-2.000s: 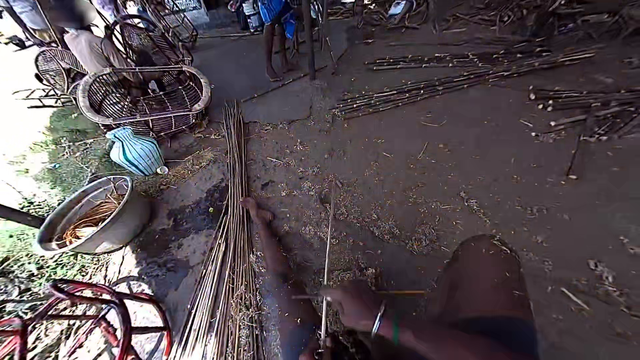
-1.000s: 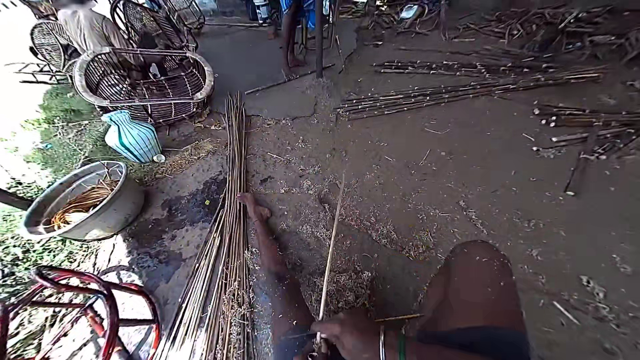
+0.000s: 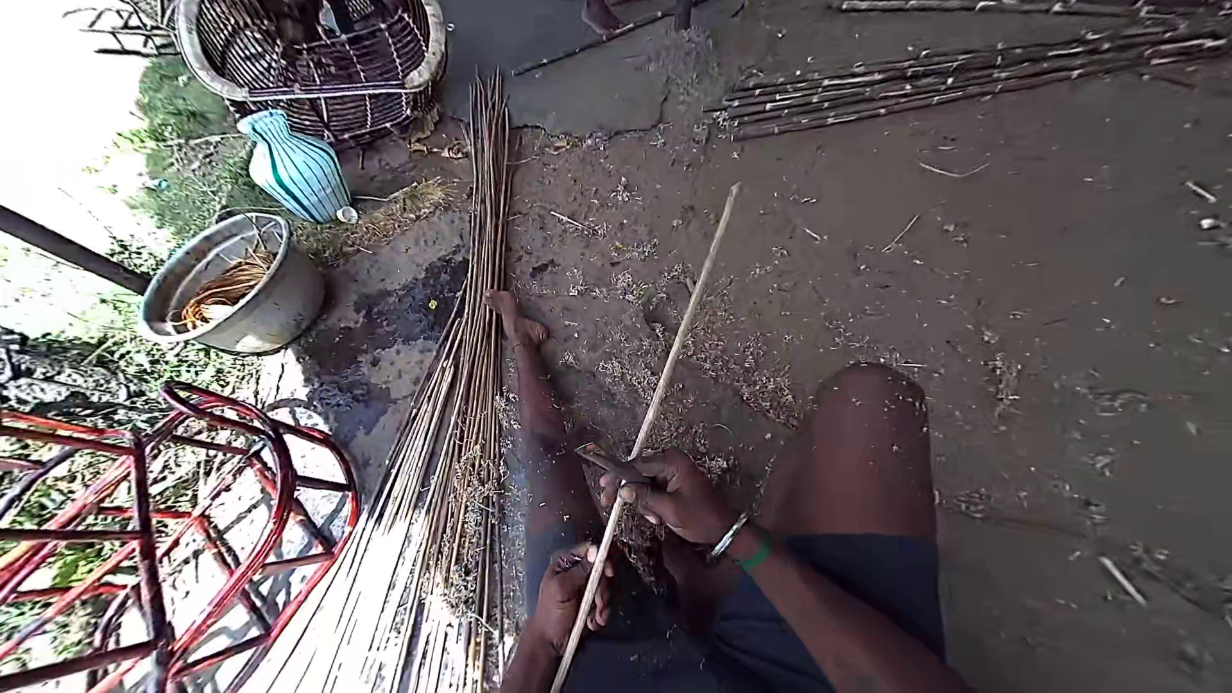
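Observation:
A long pale cane slants up and away from my lap, its far tip over the shavings-strewn ground. Near its lower end, my left hand has its fingers curled around it. Farther up the cane, my right hand, with a metal bangle and a green band at the wrist, grips a knife whose blade lies across the cane. Beside my outstretched left leg lies a long bundle of thin canes, with my foot resting against it.
At the left are a red-and-black cane frame, a metal basin with coiled strips, a striped sack-like bundle and a woven cane chair. Dark canes lie at the upper right. Someone's foot shows at the top.
The view has tilted down and come nearer the lap. My right hand and the knife are now farther up from my body, and my left hand shows clearly below them on the cane.

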